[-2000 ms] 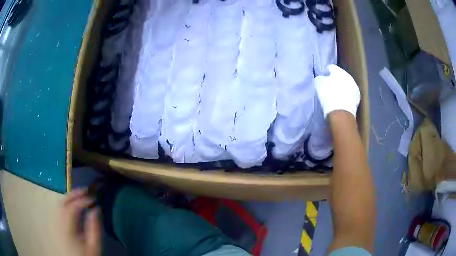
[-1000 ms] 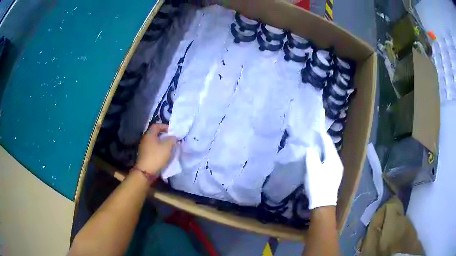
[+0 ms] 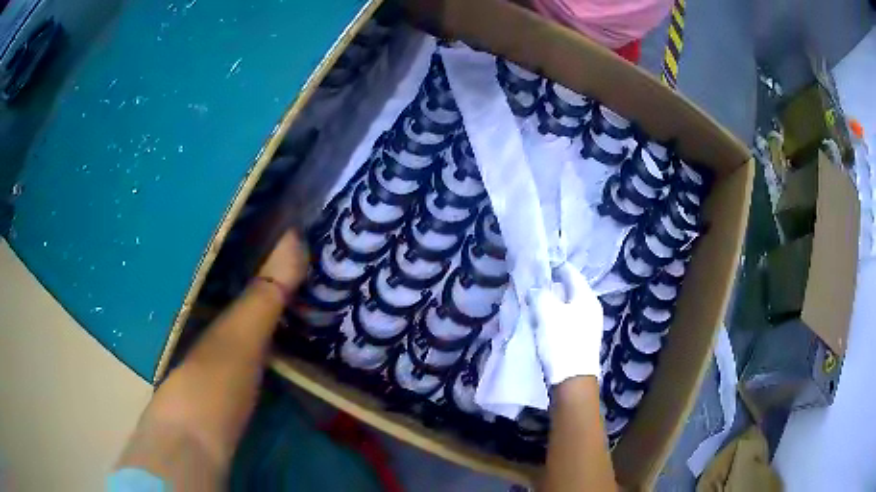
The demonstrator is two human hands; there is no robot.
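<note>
The deep brown parts carton (image 3: pixel 706 259) stands in front of me, packed with rows of small black yokes (image 3: pixel 384 247). A white interleaving sheet (image 3: pixel 509 183) is gathered into a long crumpled strip across the middle and right rows. My right hand (image 3: pixel 567 322), in a white knit glove, is shut on this sheet. My bare left hand (image 3: pixel 286 259), with a red wrist cord, is blurred at the left inside of the carton; its fingers are in shadow and I cannot tell whether they hold anything.
The blue-green bench (image 3: pixel 134 163) lies left of the carton, with a tan cardboard pad (image 3: pixel 58 384) at lower left. A person's pink clothing (image 3: pixel 615 19) shows beyond the carton. Open boxes (image 3: pixel 834 250) and brown crumpled material (image 3: pixel 742 471) lie to the right.
The sheet has been drawn off the left and middle rows and bunched rightward, uncovering black yokes. My left hand has let go of its left edge. The gloved hand has moved inward and grips the sheet.
</note>
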